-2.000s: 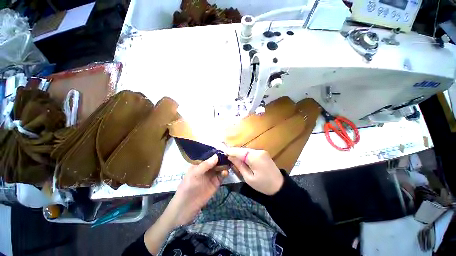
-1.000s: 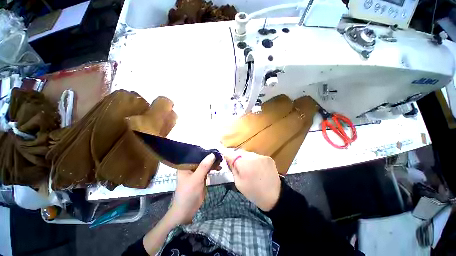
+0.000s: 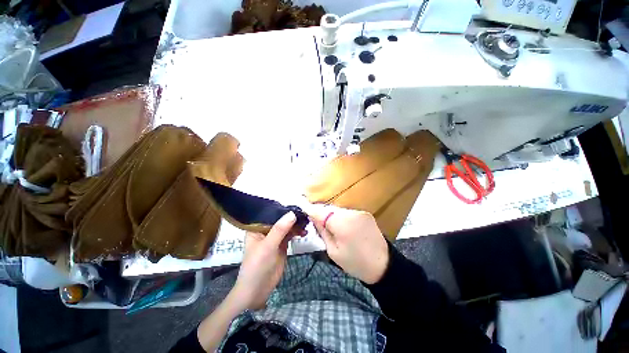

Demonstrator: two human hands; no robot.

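Observation:
A brown panel with its navy-black face showing (image 3: 241, 205) is held between my hands at the table's front edge. My left hand (image 3: 265, 262) grips its gathered right end, thumb on top. My right hand (image 3: 350, 241), with a red band on a finger, is at the same end with its fingers closed together; whether it holds cloth, thread or a small tool is hidden. The panel's far end points left over a fanned stack of brown panels (image 3: 162, 200). More brown panels (image 3: 376, 179) lie right of my hands, partly behind my right hand.
A white sewing machine (image 3: 476, 96) stands at the right, with red-handled scissors (image 3: 469, 180) in front. A tied brown bundle (image 3: 41, 200) lies at the far left beside a white loop (image 3: 92, 148). A bin of brown pieces (image 3: 272, 15) is behind. A side tray (image 3: 186, 295) sits below.
The held panel has swung out to the left over the stack and shows more of its dark face. My left hand has turned more upright. Both hands stay close together at the panel's end.

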